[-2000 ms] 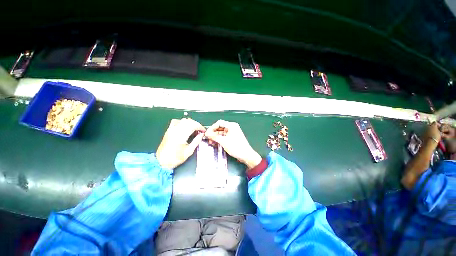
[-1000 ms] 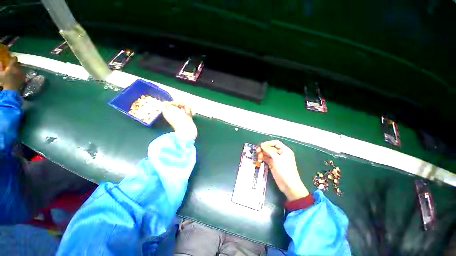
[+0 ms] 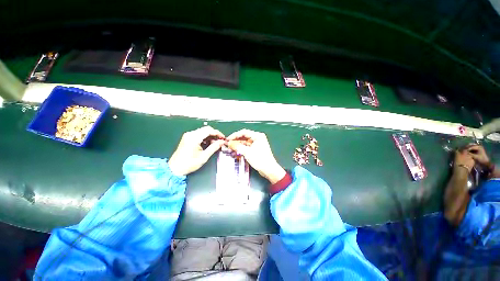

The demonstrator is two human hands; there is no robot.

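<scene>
A phone housing [image 3: 233, 178] with a pale face and pinkish rim lies on the bench in front of me. My left hand [image 3: 196, 149] and my right hand [image 3: 253, 153] meet over its top end, fingertips nearly touching. A small orange-brown part [image 3: 239, 142] shows at my right fingertips. My left fingertips are pinched together; whatever is between them is too small to tell. A loose pile of small copper-coloured parts [image 3: 308, 151] lies right of my right hand. The blue bin [image 3: 97, 102] at the left holds small pale parts [image 3: 78, 123].
A white edge strip [image 3: 246, 111] runs between bench and green belt. Several housings sit on the belt, one by a long black bar [image 3: 197, 70]. Another housing [image 3: 409, 156] lies on the bench at the right. Another person's hands [image 3: 469, 159] and blue sleeve are at the far right.
My left hand has moved from the blue bin back to the housing's top end, beside my right hand. The view has turned back to the right. Housings on the belt have shifted.
</scene>
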